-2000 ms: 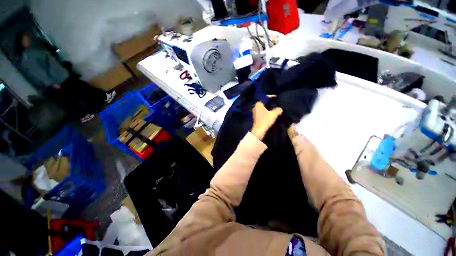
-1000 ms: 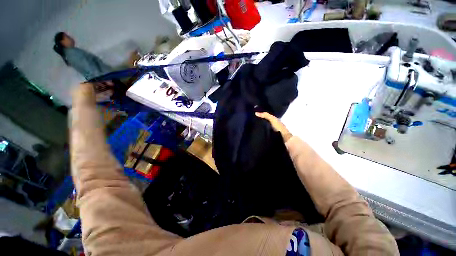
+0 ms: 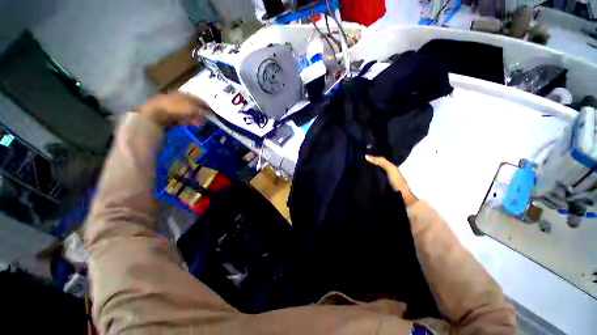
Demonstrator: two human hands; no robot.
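Note:
A large black garment (image 3: 347, 196) lies over the table's front edge and my lap, its far part bunched on the table. My right hand (image 3: 394, 178) grips its right side, with some fingers hidden by the cloth. My left hand (image 3: 173, 110) is raised at the left, away from the main cloth and slightly blurred. It holds the end of a narrow dark strip (image 3: 232, 125) that runs back towards the garment across the table corner.
A sewing machine (image 3: 579, 157) with a light-blue piece (image 3: 519, 188) is at the right. A grey-white machine end (image 3: 270, 77) and red-handled scissors (image 3: 238, 99) are at the far left of the table. Below are a blue crate (image 3: 190, 147), cardboard (image 3: 271, 191) and a black bin (image 3: 226, 245).
My left hand has left the garment and swung out left with the strip, which was stretched taut one second ago and now hangs lower. My right hand stays on the garment.

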